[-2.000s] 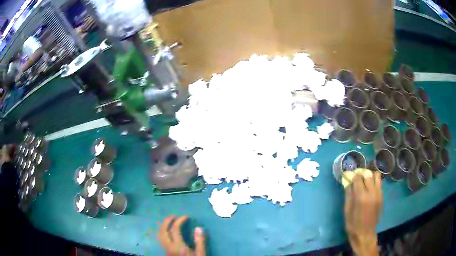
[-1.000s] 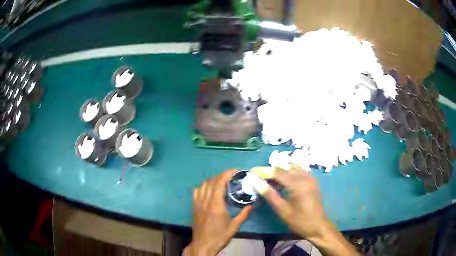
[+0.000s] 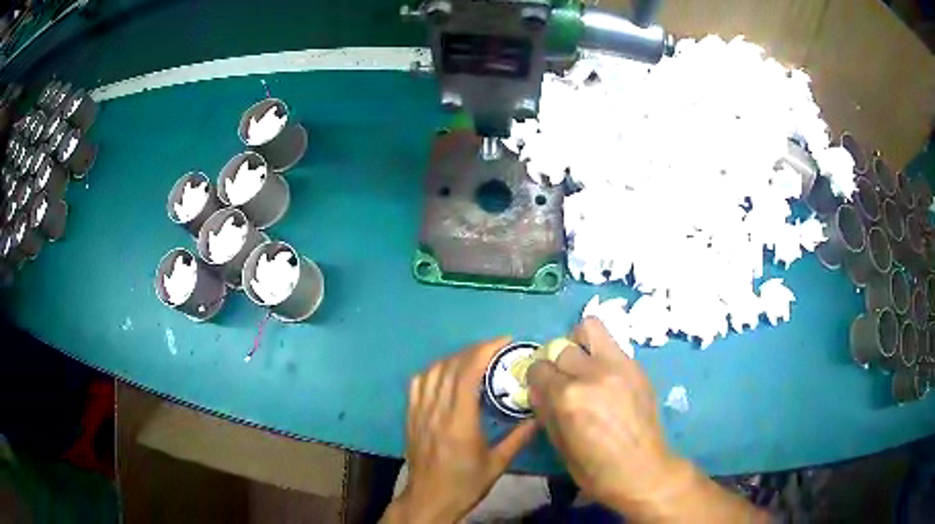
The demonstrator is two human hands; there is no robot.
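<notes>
A metal cup (image 3: 496,381) stands near the table's front edge, its mouth facing up with a white plastic insert (image 3: 507,384) inside. My left hand (image 3: 451,415) is wrapped round the cup's left side. My right hand (image 3: 600,409), with pale yellow covers on its fingertips, has fingers in the cup's mouth on the white insert. The fingers hide part of the insert. The heap of white inserts (image 3: 687,184) lies behind my right hand.
The press base (image 3: 482,241) lies beyond my hands, under the ram (image 3: 490,148). Several filled cups (image 3: 297,292) stand at left, more at far left. Empty cups (image 3: 871,338) stand at right. A cardboard sheet (image 3: 871,77) is behind the heap.
My right hand has brought a cup from the right to my left hand, which now holds it. Since the second frame, the right fingers have moved down into its mouth. The view has also shifted.
</notes>
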